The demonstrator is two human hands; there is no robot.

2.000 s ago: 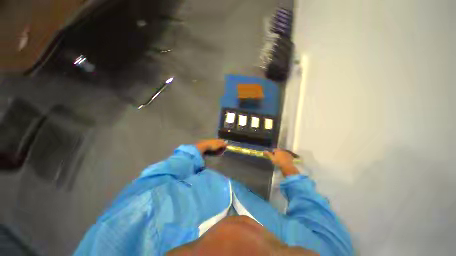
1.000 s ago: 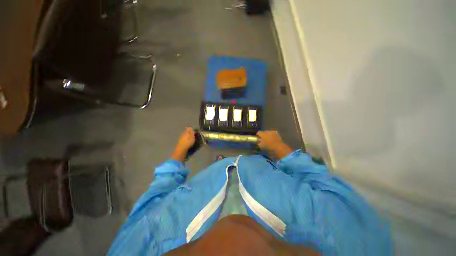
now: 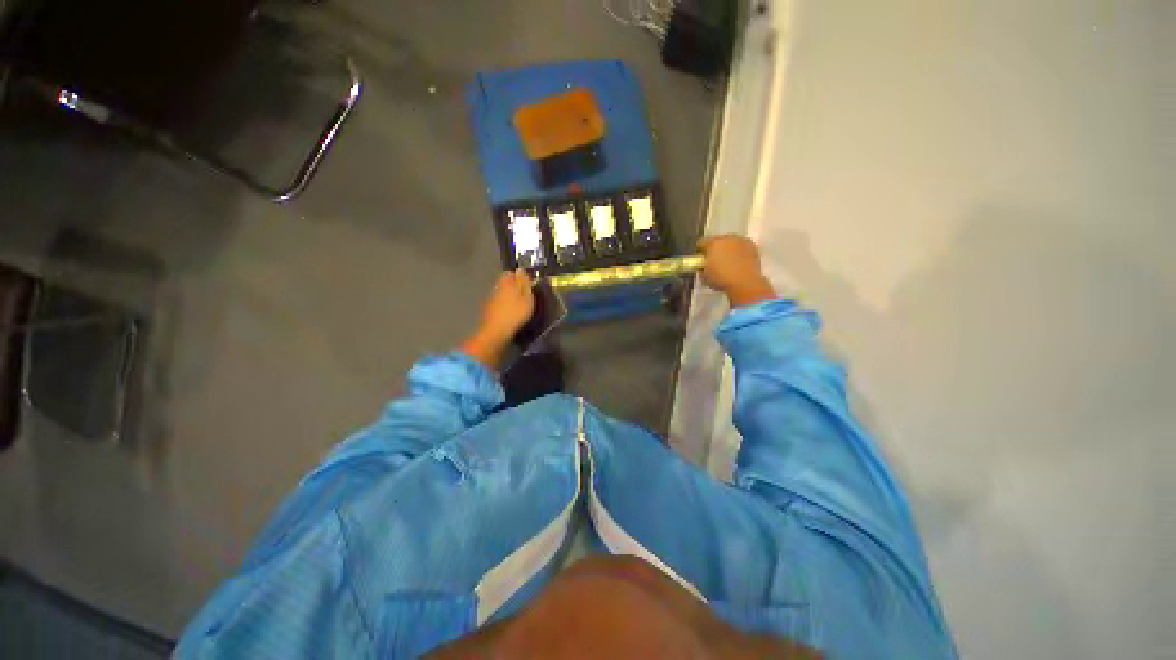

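Note:
A blue platform trolley point(image 3: 500, 108) is in front of me, with a yellowish handle bar point(image 3: 619, 273) across its near end. My left hand point(image 3: 506, 312) is closed at the bar's left end, with a dark flat thing beside it that I cannot make out. My right hand point(image 3: 734, 267) is closed on the bar's right end. A black phone tray point(image 3: 583, 227) lies across the deck just beyond the bar, holding several smartphones point(image 3: 564, 228) with pale label sides up. An orange-brown box point(image 3: 560, 124) lies farther up the deck, with a dark block under its near edge.
A pale wall point(image 3: 954, 194) runs along the right, close to the trolley. A black object point(image 3: 696, 39) with thin white cables point(image 3: 641, 13) lies on the floor at the wall, top. A chair with a chrome frame point(image 3: 338, 126) is upper left; another chair point(image 3: 78, 361) is at the left edge.
The trolley and both hands appear higher in view and slightly turned. The black object with cables has come closer at the wall. The chairs have shifted left. Both hands stay on the bar.

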